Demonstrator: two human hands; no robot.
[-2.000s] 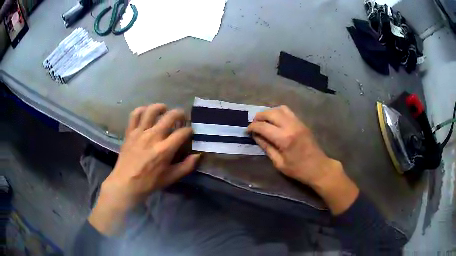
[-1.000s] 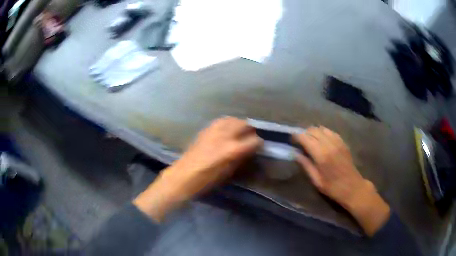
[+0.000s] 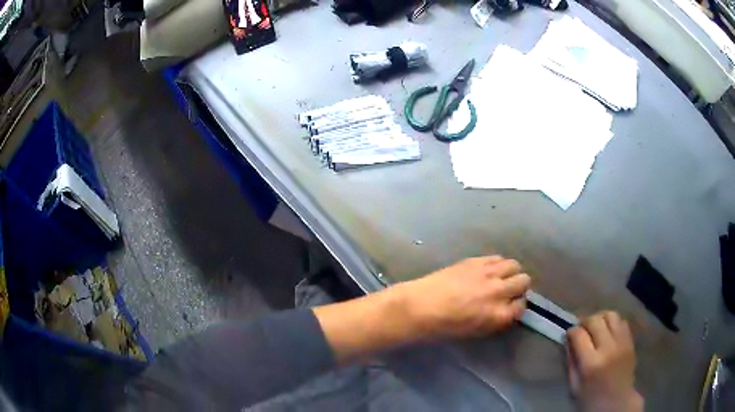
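Observation:
A narrow folded strip [image 3: 550, 316], pale with a black band along it, lies on the brown-stained part of the table between my hands. My left hand [image 3: 483, 296] grips its left end with bent fingers. My right hand [image 3: 600, 354] holds its right end, fingertips on top. My fingers hide both ends of the strip. A small stack of black cut pieces [image 3: 653, 291] lies to the right of my right hand.
Folded strips [image 3: 361, 133], a rolled bundle [image 3: 388, 62], green-handled scissors [image 3: 442, 111] and white sheets [image 3: 532, 129] lie beyond my hands. A smartphone [image 3: 251, 24] stands at the far left. The iron [image 3: 716, 390] is cut off at lower right. A blue bin [image 3: 60, 153] is on the floor.
The view has swung left, so the table things appear farther right. The wide white piece with black cloth is now folded into a narrow strip, and both hands are at its ends.

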